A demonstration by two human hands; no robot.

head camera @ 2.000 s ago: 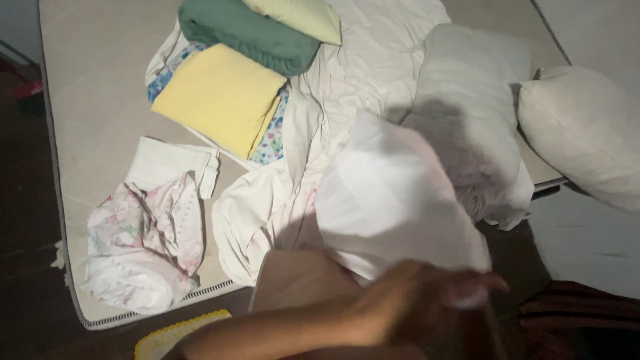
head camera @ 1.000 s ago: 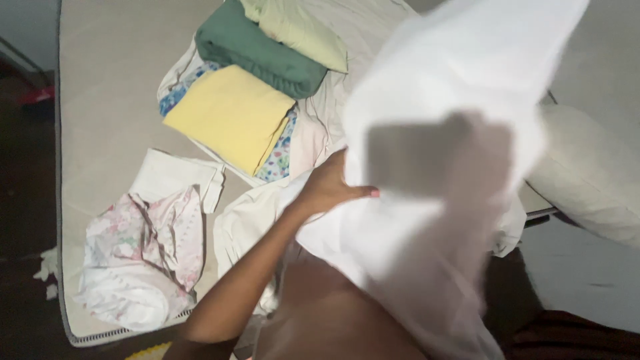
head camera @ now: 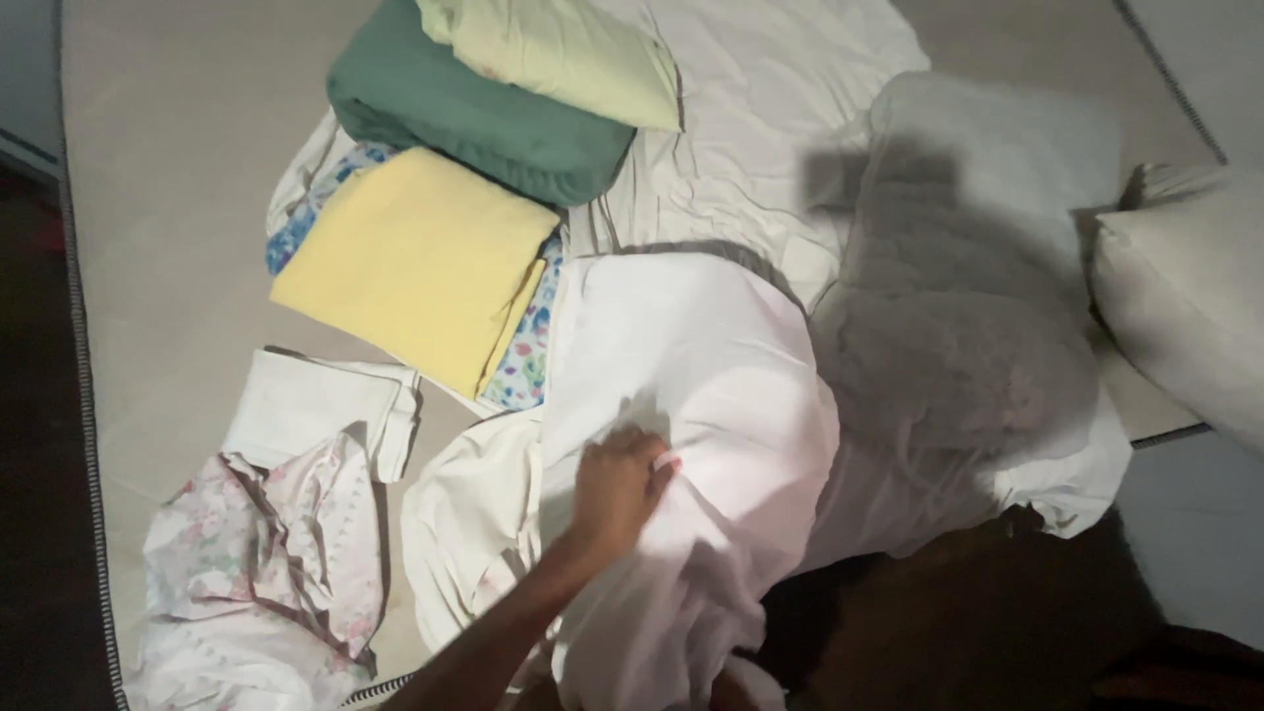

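My left hand (head camera: 622,484) reaches in from the bottom edge, its fingers closed on a white cloth (head camera: 691,355). The cloth spreads above and to the right of the hand and bunches up below it. A crumpled off-white cloth (head camera: 464,513) lies just left of it. My right hand cannot be made out; a small patch of skin shows at the bottom edge under the cloth, and I cannot tell whether it is a hand or a leg. A folded yellow cloth (head camera: 415,267) rests on blue floral fabric (head camera: 523,355) at the upper left of my left hand.
On the mattress (head camera: 178,247) lie a green folded cloth (head camera: 474,118), a pale green one (head camera: 563,59), a folded white cloth (head camera: 316,405) and crumpled pink floral fabric (head camera: 267,583). A pale pillow (head camera: 1185,286) and a greyish-white bundle (head camera: 978,296) are at the right.
The white cloth, raised high across the view one second ago, now lies lower, over the bedding. My left hand has moved from the cloth's left edge onto its surface.
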